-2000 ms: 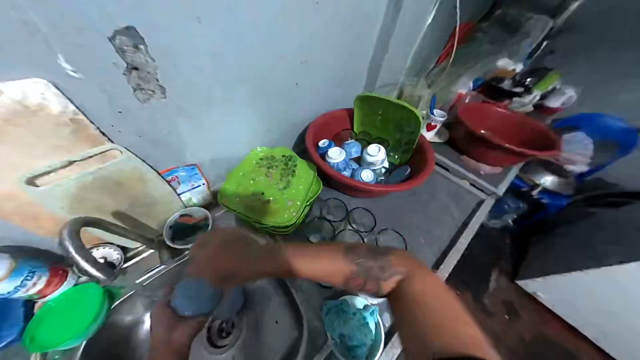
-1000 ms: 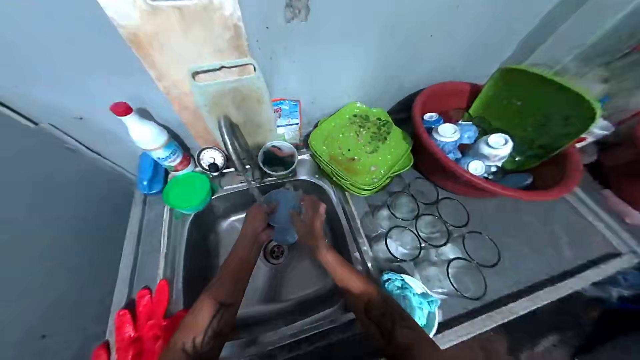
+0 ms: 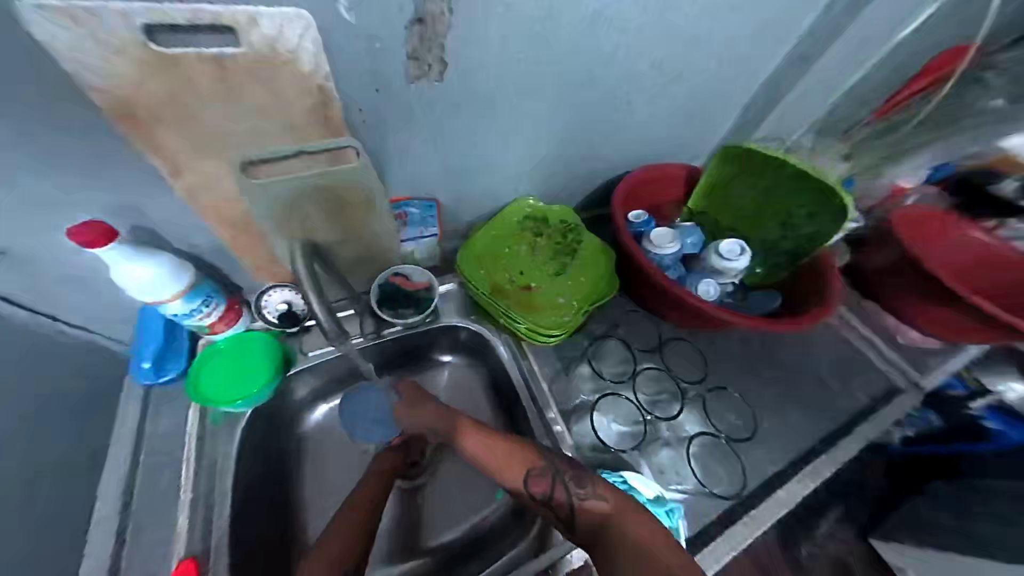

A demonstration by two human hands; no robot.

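Observation:
A blue-grey round cup or small bowl [image 3: 370,412] is held over the steel sink [image 3: 320,488], just below the spout of the metal faucet [image 3: 316,296]. My right hand [image 3: 422,412] grips its right side. Lower down, my left hand [image 3: 406,456] is at its underside, partly hidden by my right wrist; its fingers are hard to see. Water seems to run from the spout beside the cup. Behind the sink stands a tub with a sponge [image 3: 404,294]. Stacked green plates [image 3: 536,268] lie at the sink's back right corner.
Several drinking glasses [image 3: 658,394] stand on the right counter, near a red basin [image 3: 720,316] of blue-and-white pieces. Left are a white bottle with a red cap [image 3: 156,276], a green lidded tub [image 3: 238,370] and a blue object [image 3: 160,346]. Cutting boards [image 3: 232,104] lean on the wall.
The view has swung left, then partly back right. A second ago both hands held the blue cup from its two sides; now my right forearm crosses in front of my left hand.

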